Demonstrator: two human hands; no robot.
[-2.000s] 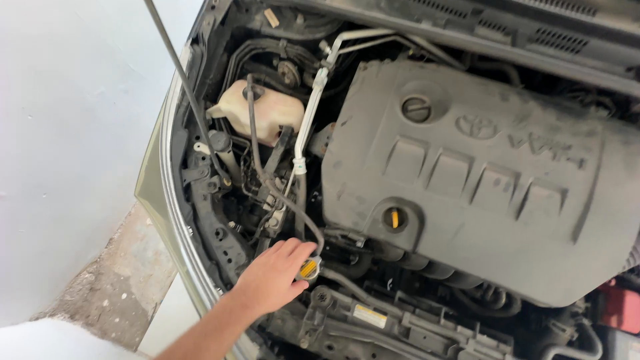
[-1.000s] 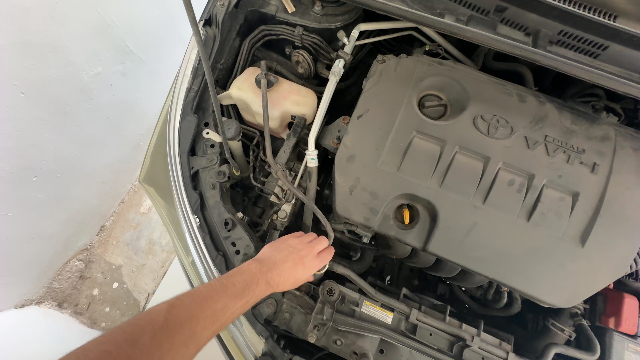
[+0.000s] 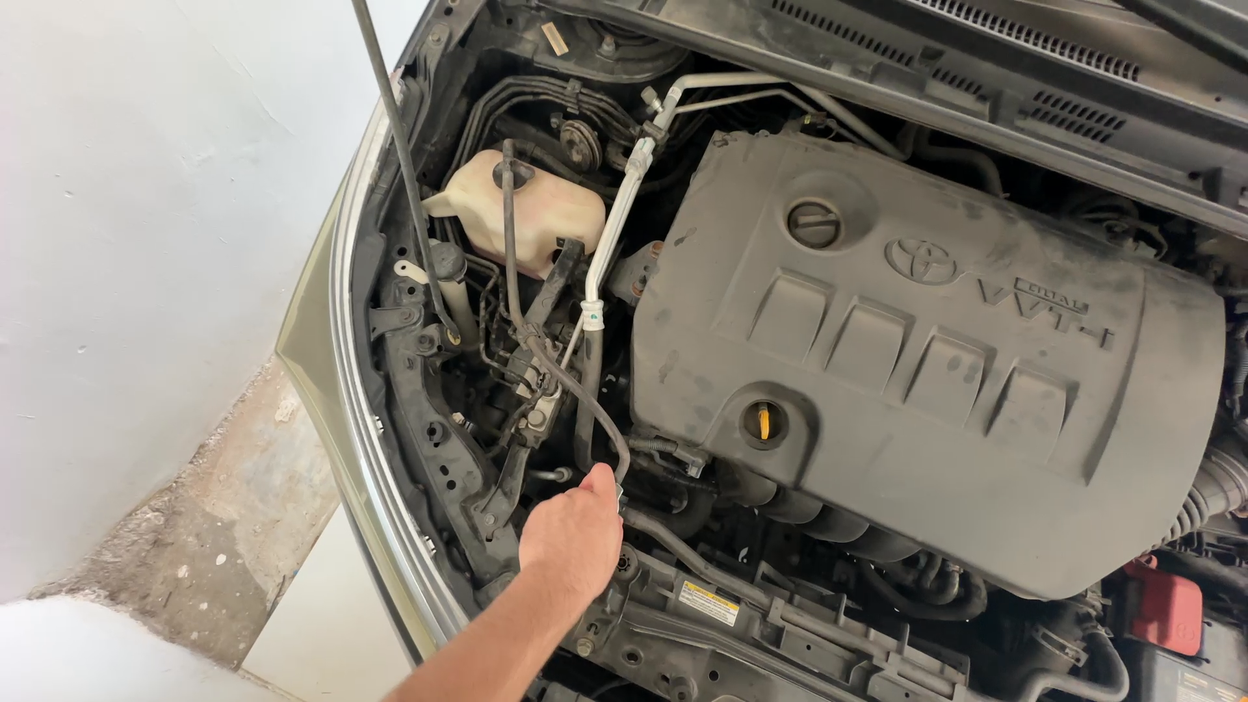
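My left hand (image 3: 573,536) reaches in from the bottom edge, its fingers curled around the radiator cap at the front of the engine bay. The hand covers most of the cap; only a sliver of its metal edge shows by the fingers. A thin rubber hose (image 3: 592,400) runs from that spot up to the off-white plastic coolant reservoir (image 3: 546,216). Just right of the hand, a thicker black hose (image 3: 673,542) passes along the radiator support. My right hand is out of view.
The grey Toyota engine cover (image 3: 907,370) fills the right side, with a yellow dipstick handle (image 3: 763,421) and an oil filler cap (image 3: 813,224). A metal hood prop rod (image 3: 395,127) stands at the left. Silver pipes (image 3: 624,195) run beside the reservoir.
Two seconds ago the cap's yellow marking showed under my left fingertips. The hand has since turned and closed over it, with the knuckles now hiding the cap.
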